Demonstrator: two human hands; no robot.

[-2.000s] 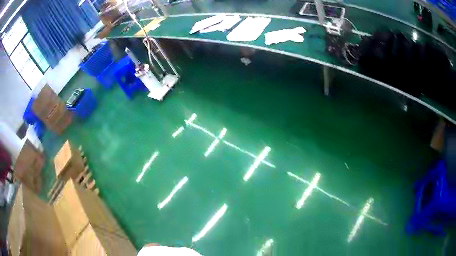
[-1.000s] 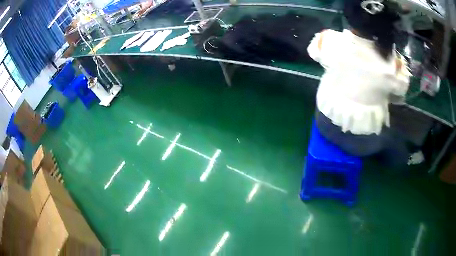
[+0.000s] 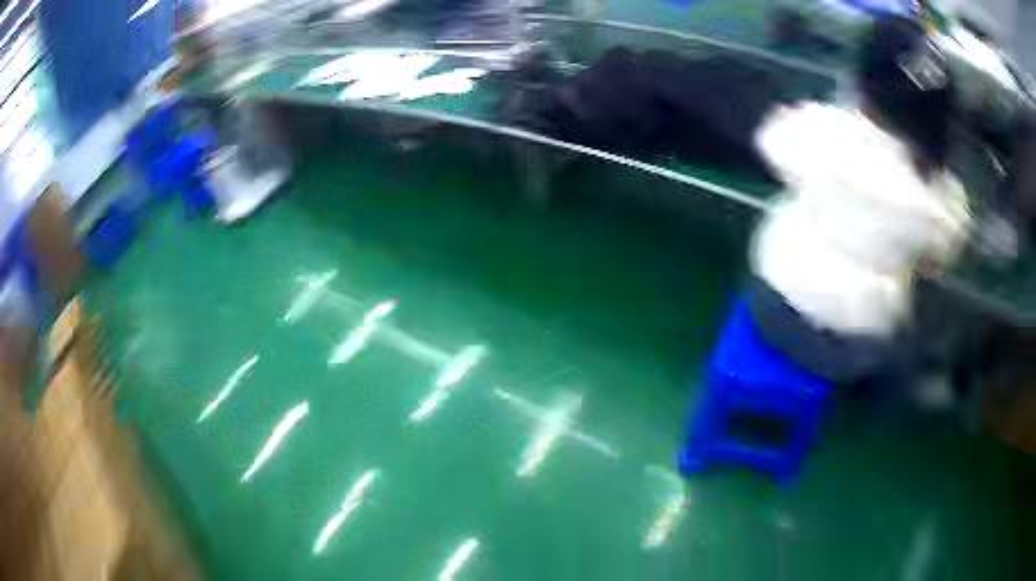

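Note:
Neither of my hands is in the picture. The view is strongly blurred. A long green-topped bench [image 3: 636, 162] runs across the upper part. White flat pieces [image 3: 392, 75] lie on its left part, too blurred to name. A dark heap [image 3: 682, 102] lies on the bench to their right. A person in a white top [image 3: 841, 216] sits at the bench on a blue plastic stool [image 3: 755, 392] at the right, back towards me.
Shiny green floor [image 3: 477, 272] with light reflections lies between me and the bench. Brown cartons [image 3: 85, 454] stand at the lower left. Blue crates [image 3: 165, 148] and a pale stand base [image 3: 250, 182] are at the upper left.
The view has swung right since the first frame, bringing the seated person and stool into the picture. Since the second frame it has shifted slightly and blurred more.

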